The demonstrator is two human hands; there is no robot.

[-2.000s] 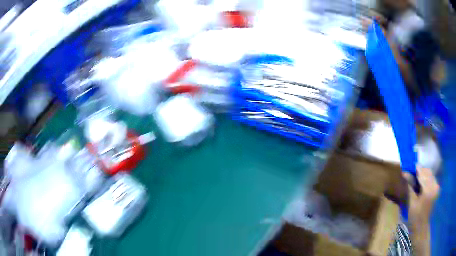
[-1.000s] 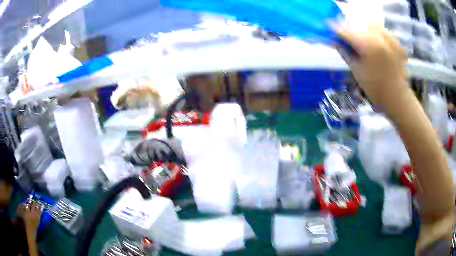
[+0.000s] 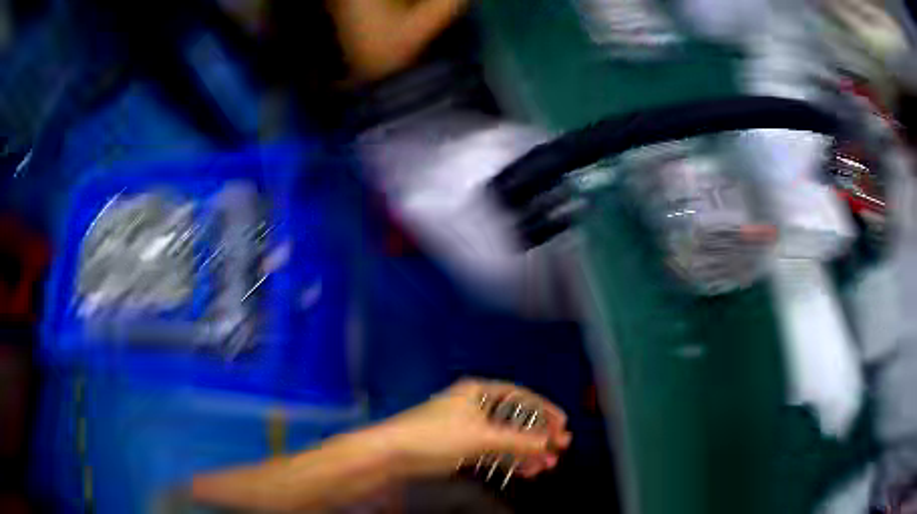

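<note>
My left hand [image 3: 508, 430] is at the lower middle, its forearm entering from the lower left. Its fingers are curled around several thin metal pieces [image 3: 521, 414], whose pale stems stick out below the hand. The pieces are blurred. My right hand is out of the picture. A large blue crate [image 3: 320, 336] stands on the floor at the left, with blurred grey and whitish parts heaped in it.
The green bench [image 3: 669, 402] runs down the right side. On it are a clear tub [image 3: 709, 226] of metal pieces and white sheets [image 3: 819, 346]. A thick black hose [image 3: 664, 125] arches over its edge. Another person's bare arm [image 3: 392, 35] shows at the top.
The view has swung down and left from the bench and shelf to the floor and crate. The raised blue sheet-like thing and the hand at it are gone; my left hand with metal pieces now shows.
</note>
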